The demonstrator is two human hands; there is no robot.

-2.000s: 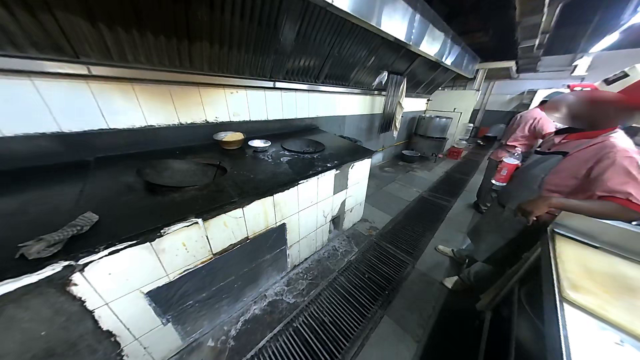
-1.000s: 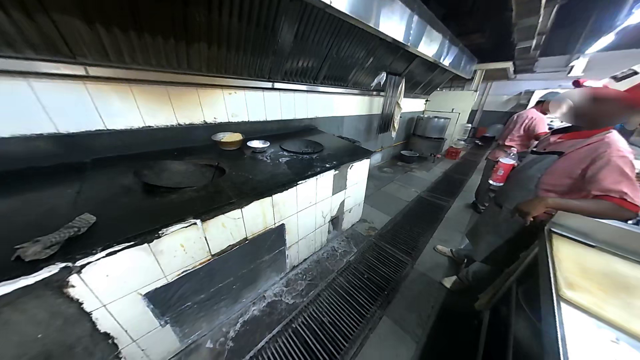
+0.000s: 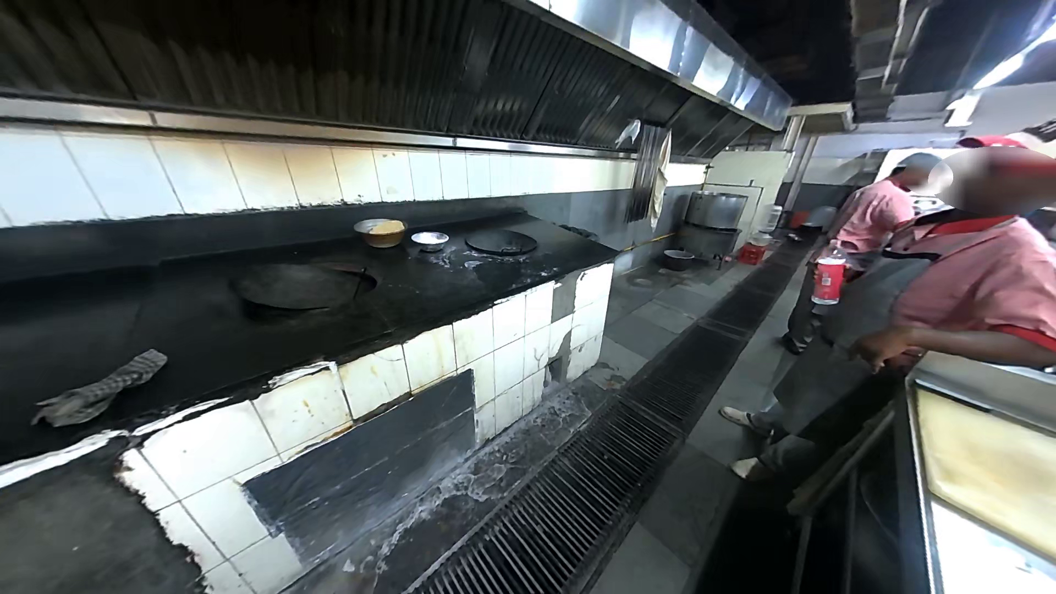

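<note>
Neither my left hand nor my right hand shows in the head view. A black cooking counter (image 3: 190, 330) runs along the tiled wall on the left. Set into it are a large round dark pan (image 3: 301, 286) and a smaller dark round pan or plate (image 3: 501, 241) farther along. Between them stand a bowl with yellowish contents (image 3: 382, 233) and a small white bowl (image 3: 430, 241). A crumpled checked cloth (image 3: 103, 388) lies near the counter's front left edge.
A metal floor grate (image 3: 569, 470) runs down the aisle. At the right stand a person in a pink shirt and apron (image 3: 949, 272) and another person (image 3: 879, 214), near a red-labelled bottle (image 3: 829, 274). A steel-edged worktop (image 3: 990, 371) borders the right side; an exhaust hood (image 3: 396, 74) hangs above.
</note>
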